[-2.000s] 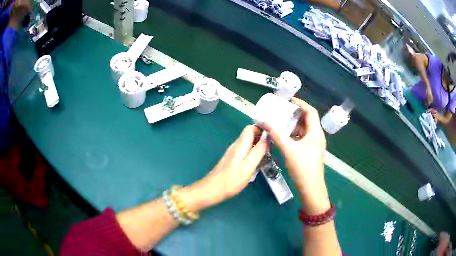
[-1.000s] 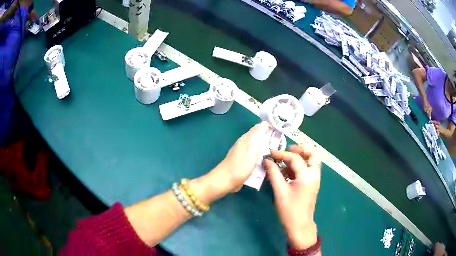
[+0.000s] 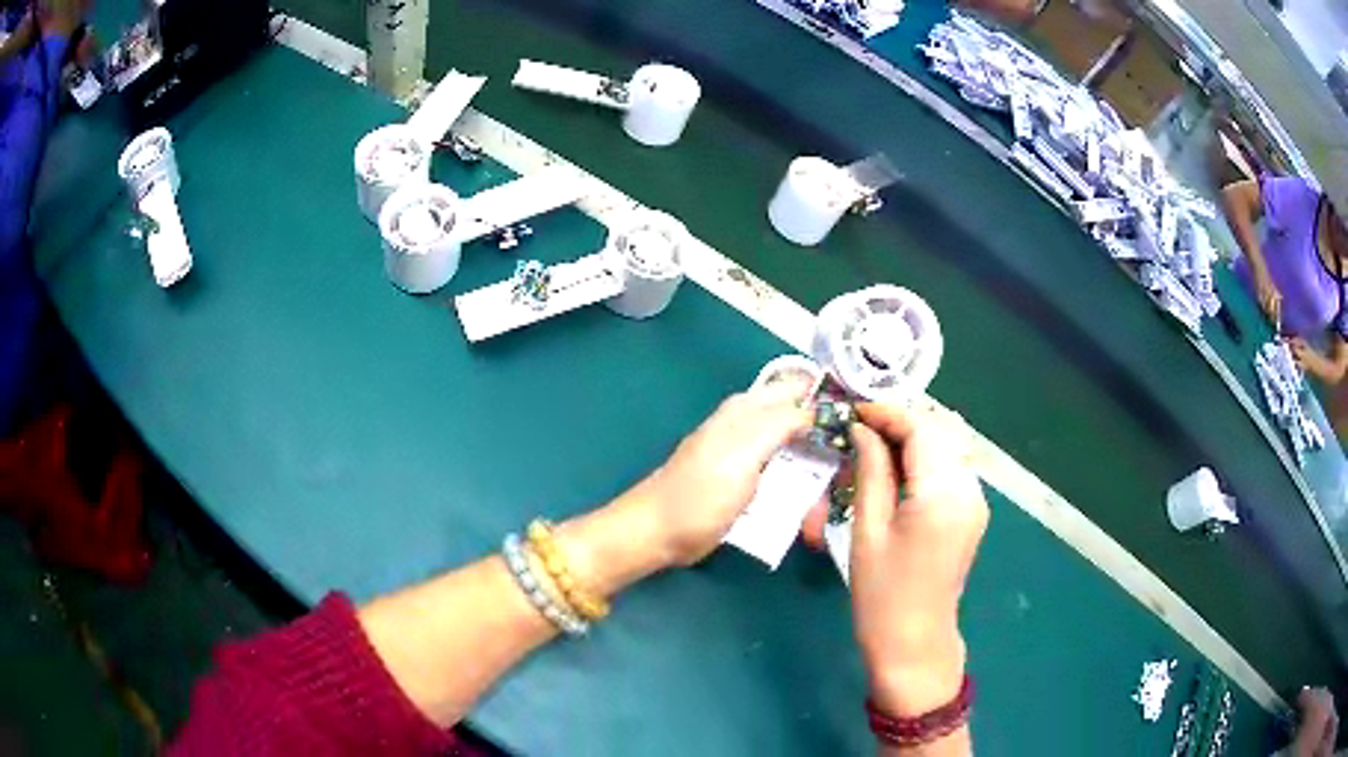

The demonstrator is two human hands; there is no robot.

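Observation:
A white plastic housing [image 3: 883, 343] with a spoked ring in its open end is between my hands near the pale rail. A flat white arm [image 3: 781, 507] points down below my fingers. My left hand [image 3: 736, 462] holds the work from the left, its fingertips partly hidden behind the arm. My right hand [image 3: 920, 518] pinches a small circuit board [image 3: 832, 425] at the top of the arm. A second white ring [image 3: 788, 376] shows just above my left fingertips. How the parts join is hidden by my fingers.
Several housings [image 3: 423, 240] with loose boards wait left along the pale rail [image 3: 1094, 550]. The conveyor [image 3: 1020, 370] carries spaced units. Small white parts [image 3: 1155, 688] and dark strips lie lower right. A black box [image 3: 200, 56] and workers are at the sides.
The units on the conveyor have moved left. The housing in my hands has turned from its side to show its open ring, and my right fingers have moved onto the circuit board.

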